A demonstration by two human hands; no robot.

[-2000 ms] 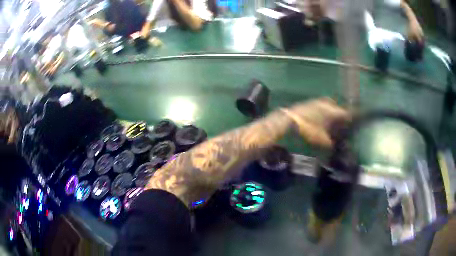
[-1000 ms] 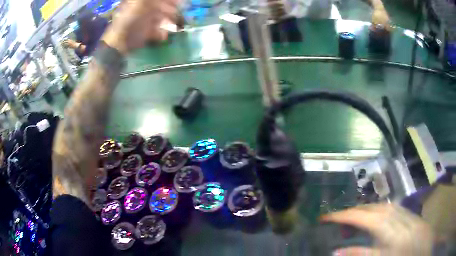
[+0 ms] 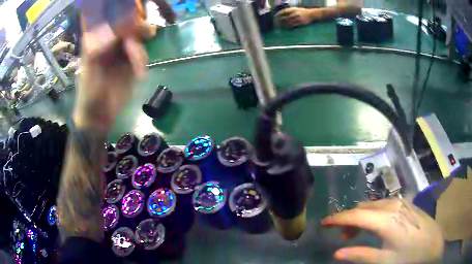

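The electric screwdriver (image 3: 283, 178), black with a cream-yellow band at its nose, hangs upright near the centre, untouched. My right hand (image 3: 391, 229) is at the lower right, to the right of the screwdriver, over the bench. Its fingers are spread and it holds nothing. My left hand (image 3: 111, 59) is raised at the upper left, blurred and partly cut off by the top edge; I cannot tell whether it holds anything. Black cylindrical units (image 3: 186, 178) stand in rows left of the screwdriver, some faces glowing blue, pink and green. My left forearm hides part of the rows.
The screw feeder (image 3: 380, 175) stands at the right, with scattered screws (image 3: 336, 201) beside it. Tan cardboard (image 3: 455, 206) lies far right. On the green belt, one black cylinder (image 3: 158, 101) lies on its side and another unit (image 3: 243, 90) stands. A person's hand (image 3: 295, 17) is opposite.
My left hand has moved from near the screwdriver to the upper left. My right hand has come into view at the lower right. The lying cylinder has shifted left; another unit now shows on the belt.
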